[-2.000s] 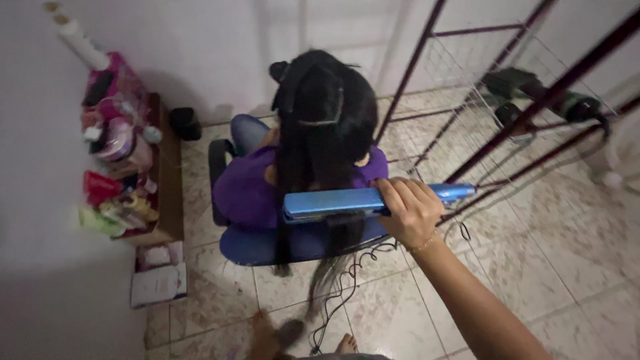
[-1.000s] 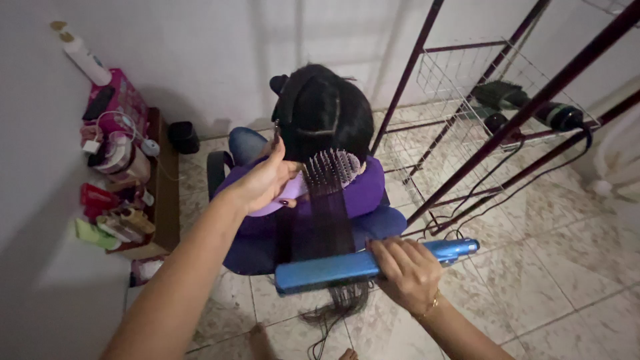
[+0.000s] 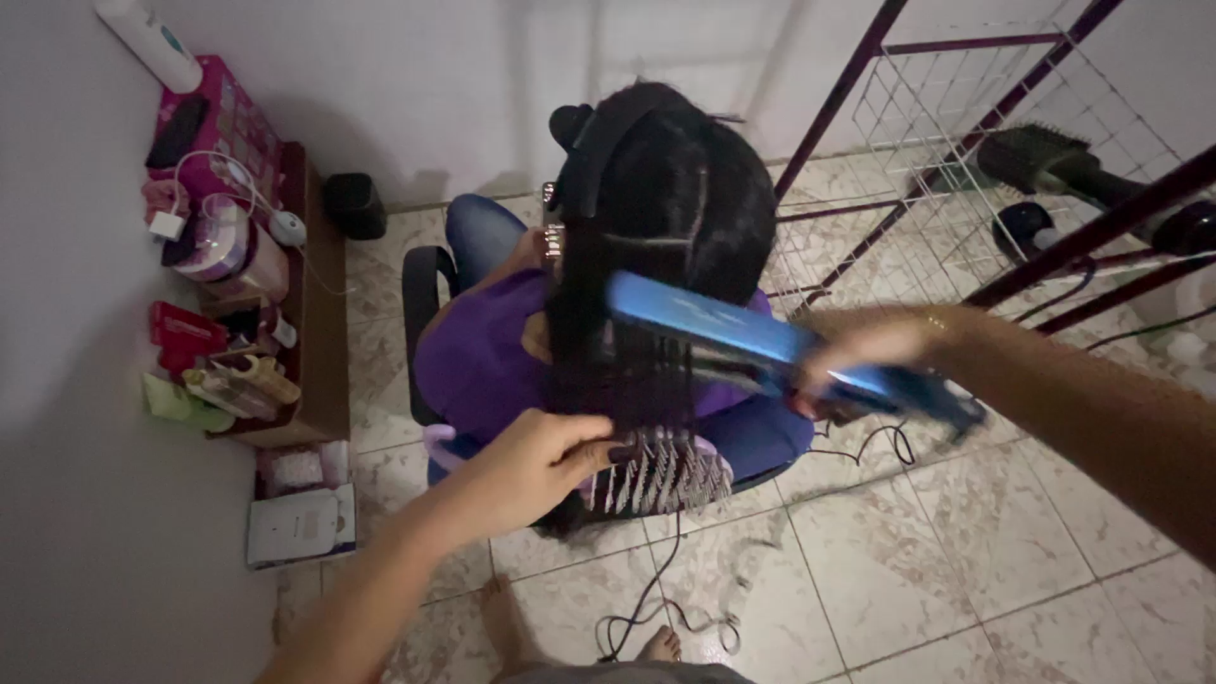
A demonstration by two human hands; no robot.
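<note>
A person in a purple top (image 3: 475, 351) sits on an office chair with their back to me, their dark hair (image 3: 665, 180) sectioned and clipped. My left hand (image 3: 522, 465) grips a lilac hairbrush (image 3: 665, 475), bristles up, under the lower part of a hair section. In my right hand (image 3: 855, 356) is a blue flat iron (image 3: 712, 318), blurred, its plates parted around or beside the same section just above the brush; which of these cannot be told. A black hair clip (image 3: 572, 125) sits at the left side of the head.
On the left, a brown wooden shelf (image 3: 318, 323) holds boxes and bottles, with a white box (image 3: 302, 524) below. A black cup-like container (image 3: 355, 205) stands by the wall. At right is a metal rack (image 3: 836, 95) with a hot-air brush (image 3: 1054, 166). A black cord (image 3: 655, 598) lies on the tiles.
My left hand has brought the brush lower, down the hair section. My right hand has raised the flat iron toward the head, and its plates have come apart.
</note>
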